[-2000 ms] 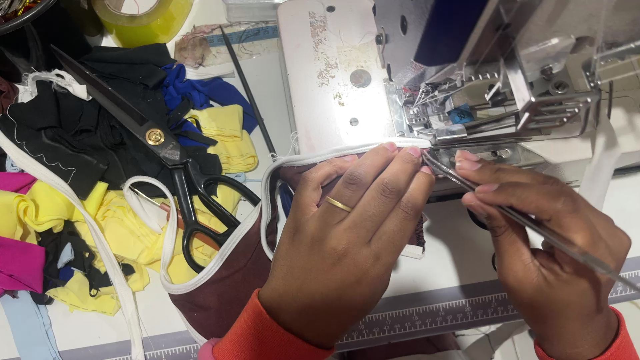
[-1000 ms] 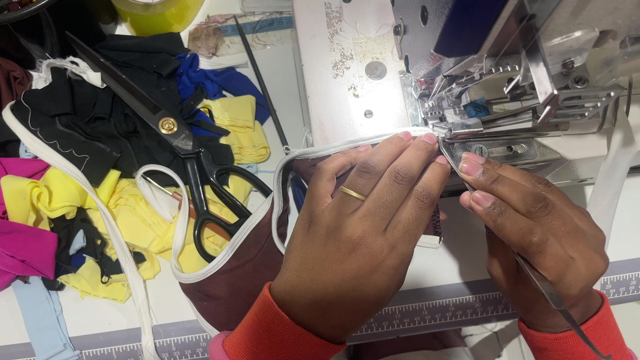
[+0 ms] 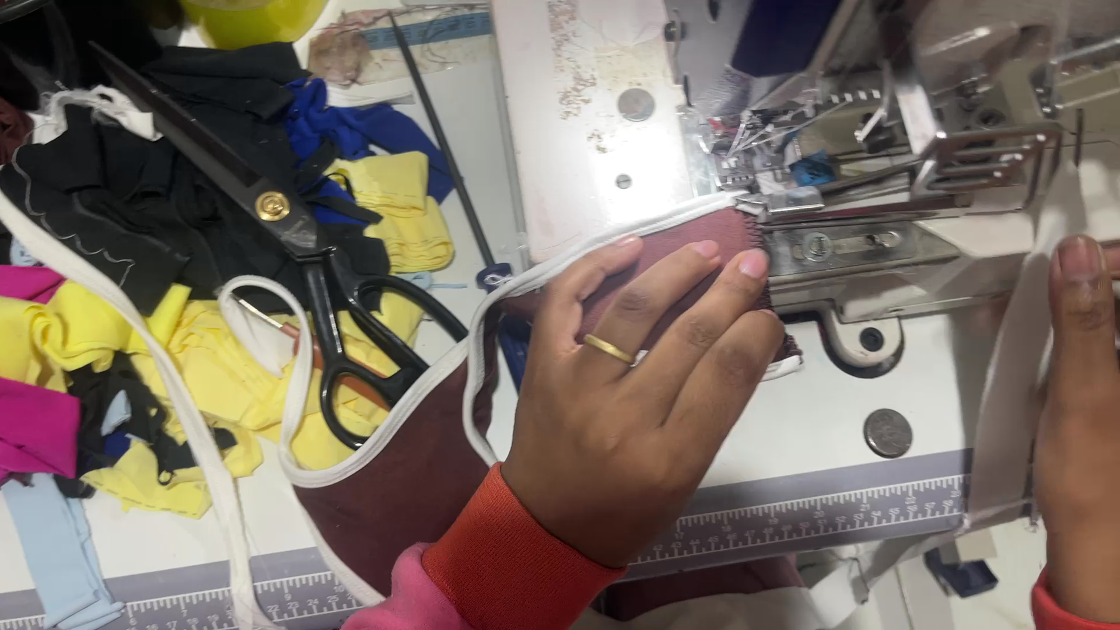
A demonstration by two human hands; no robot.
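Note:
My left hand [image 3: 647, 394], with a gold ring, lies flat with fingers spread on maroon fabric [image 3: 376, 490] edged with white binding. The fabric's upper corner reaches the needle and presser foot area [image 3: 779, 197] of a sewing machine [image 3: 595, 114]. At the right edge my right hand [image 3: 1081, 394], partly cut off by the frame, is beside a hanging white fabric strip [image 3: 1006, 385]. Whether its fingers hold the strip cannot be told. No tweezers show in it.
Black-handled scissors [image 3: 328, 306] lie on black, yellow, blue and magenta fabric scraps [image 3: 219, 350] at left. A dark thin pointed tool [image 3: 446, 149] lies beside the machine. A coin [image 3: 887, 433] rests near the measuring tape [image 3: 814, 525] along the table edge.
My right hand has moved away from the presser foot to the right edge; the metal tweezers it held there are out of sight. My left hand stays on the maroon fabric.

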